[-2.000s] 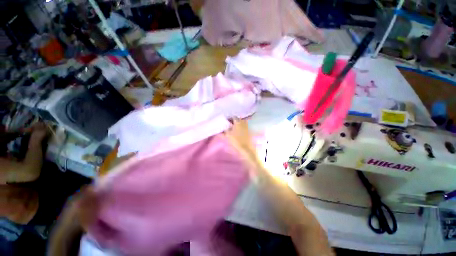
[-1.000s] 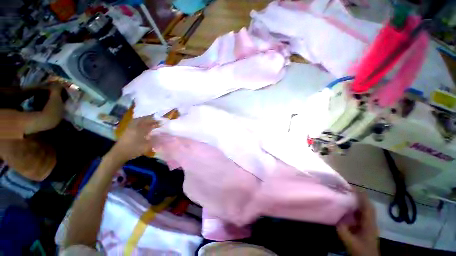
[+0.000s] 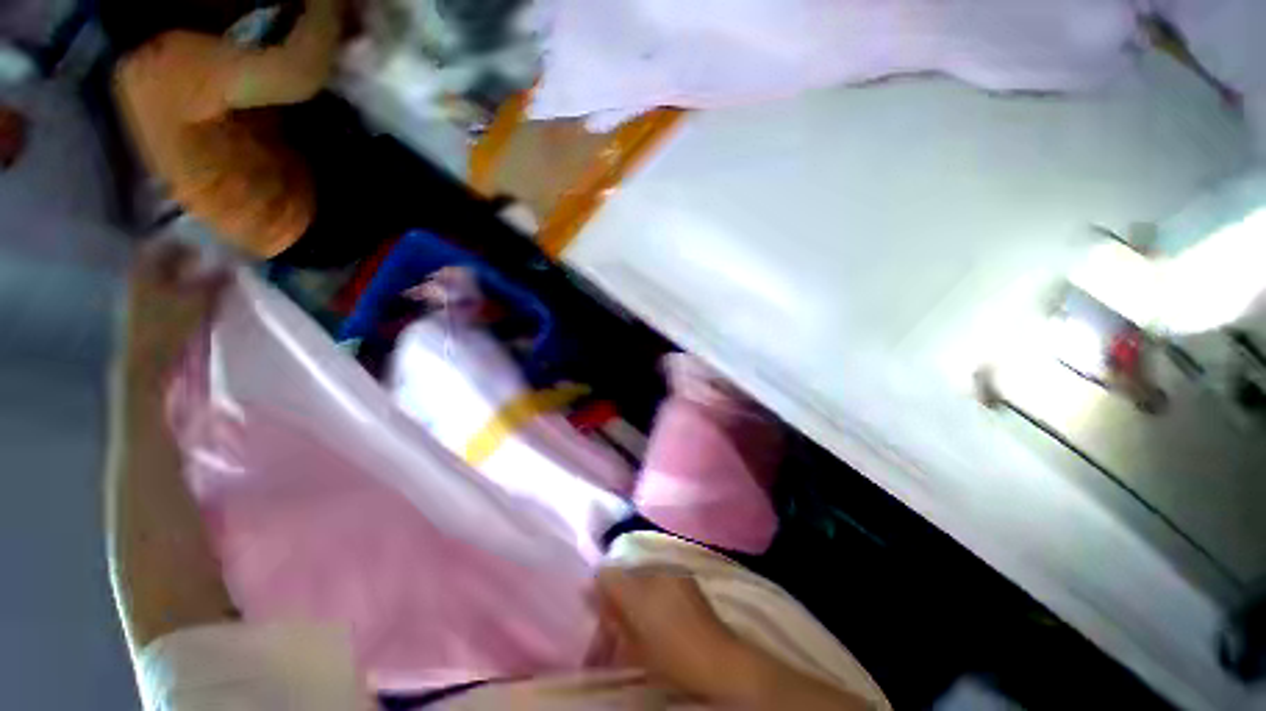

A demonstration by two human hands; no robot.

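A pink garment panel (image 3: 403, 556), near-white along one edge, is stretched over the wearer's lap and left side, off the table. My left hand (image 3: 188, 271) is blurred at its upper left corner and appears closed on it. My right hand (image 3: 660, 618) grips its lower right end near the lap. The white machine table (image 3: 778, 236) is to the right. The sewing machine's needle area (image 3: 1118, 354) is at the right, overexposed by the lamp. Another pale pink panel (image 3: 833, 56) lies at the back of the table.
A blue basket (image 3: 417, 264) sits below the table's left edge. White and pink cloth with a yellow strip (image 3: 521, 424) lies by it. A pink piece (image 3: 708, 472) hangs by the table edge. Orange tape (image 3: 604, 181) borders brown board. Another person's arm (image 3: 195, 84) shows upper left. Black shears (image 3: 1243, 639) are cut off lower right.
The view has swung down and left. The pink panel has moved off the table to the lap's left. Both hands have moved left with it, still holding it.
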